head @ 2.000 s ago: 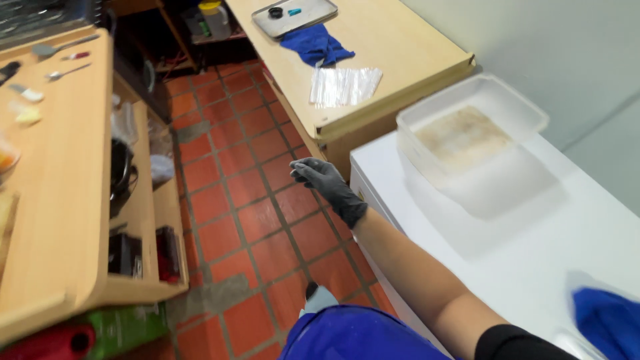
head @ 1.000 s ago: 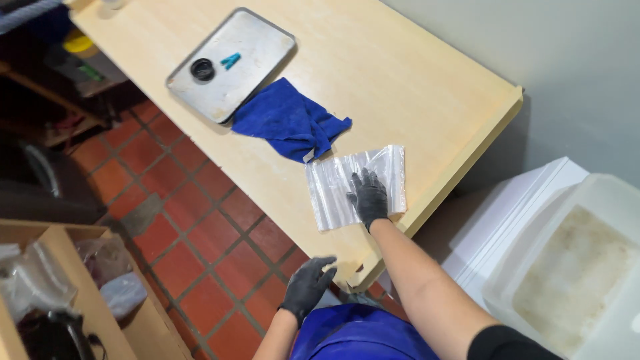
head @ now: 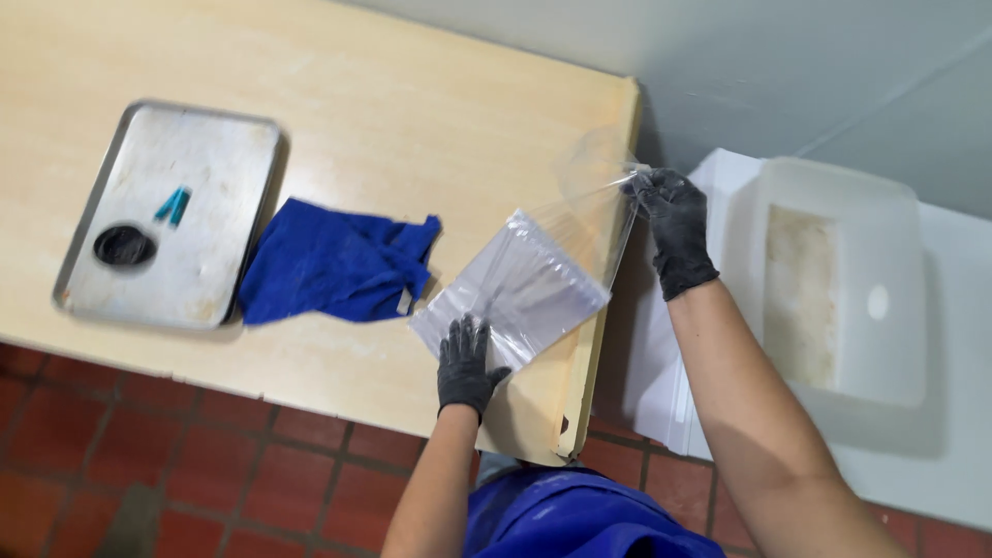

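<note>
Both my hands wear black gloves. My right hand (head: 666, 213) pinches the edge of a clear plastic bag (head: 593, 201), stretched up from a stack of clear plastic bags (head: 535, 291) near the table's corner. With fingers spread, my left hand (head: 466, 364) presses flat on the lower edge of that stack. A crumpled blue cloth (head: 333, 260) lies just left of the bags. Beyond it, a metal tray (head: 209, 263) holds a black round object (head: 124, 246) and small teal pieces (head: 173, 206), whose kind I cannot tell.
The wooden table (head: 349, 101) ends at a worn right edge, with a grey wall behind. To the right, a translucent plastic bin (head: 880, 232) rests on a white surface (head: 961, 325). Red floor tiles (head: 209, 457) show below the table's front edge.
My right hand has gone from lying on the bags to holding one up to the right. My left hand has moved from beside the table onto the stack. The view has turned.
</note>
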